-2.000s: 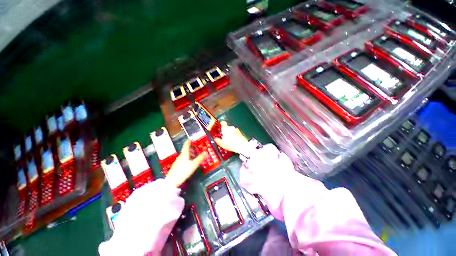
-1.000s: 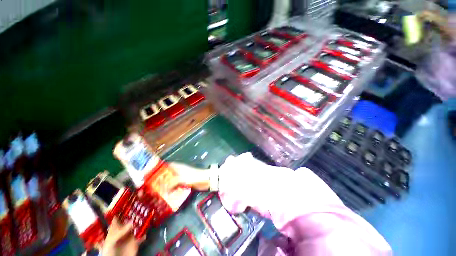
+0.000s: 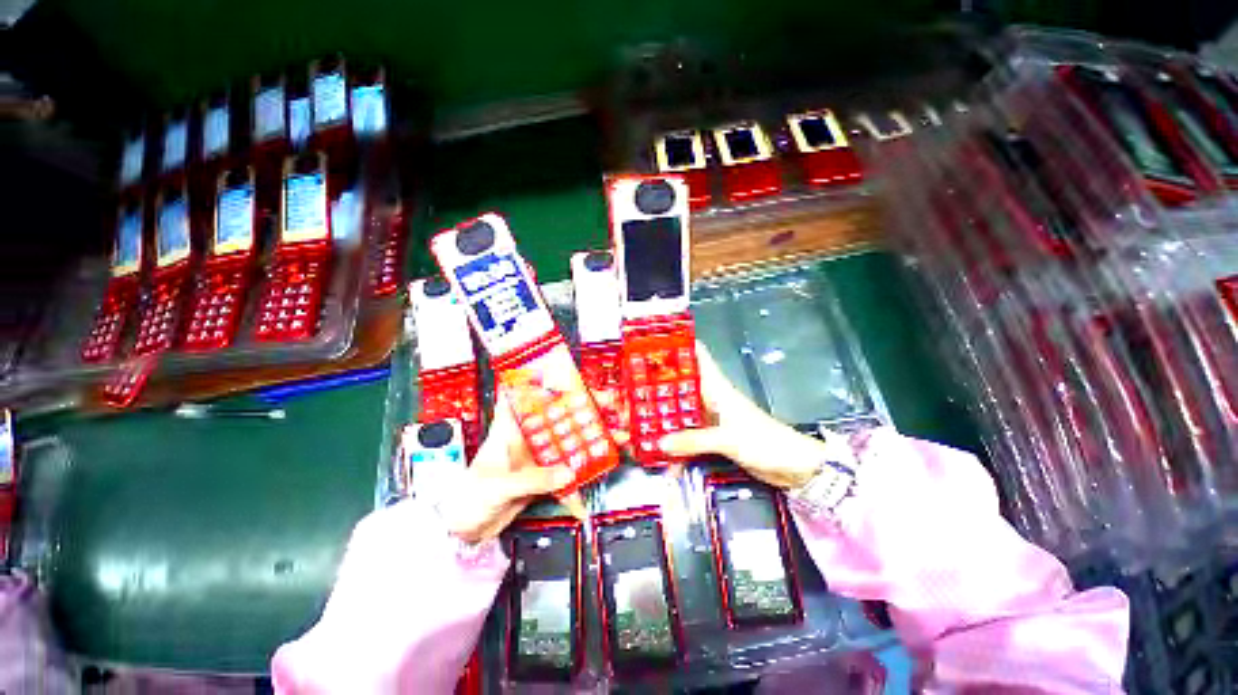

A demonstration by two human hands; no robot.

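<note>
My left hand [image 3: 509,475] holds an open red flip phone [image 3: 554,418], tilted to the left, its screen lit blue and white. My right hand [image 3: 733,432] holds a second open flip phone [image 3: 660,387] nearly upright, its screen black; the thumb lies on the lower keypad. The two phones are side by side above a clear blister tray [image 3: 828,306]. Behind them, open phones with white screens [image 3: 441,326] stand in the tray. Face-down phones [image 3: 638,584] lie in its near row.
A tray of open lit phones [image 3: 292,258] stands at left on a brown board. Small closed phones [image 3: 747,160] sit at the back on another brown board [image 3: 781,239]. Stacked clear trays [image 3: 1011,312] rise at right. A blue pen [image 3: 333,386] and a thin dark stick [image 3: 231,411] lie at left.
The view has swung right to left, bringing the left tray into fuller view. Both hands now hold phones raised side by side; the right hand's phone was lower and blurred before.
</note>
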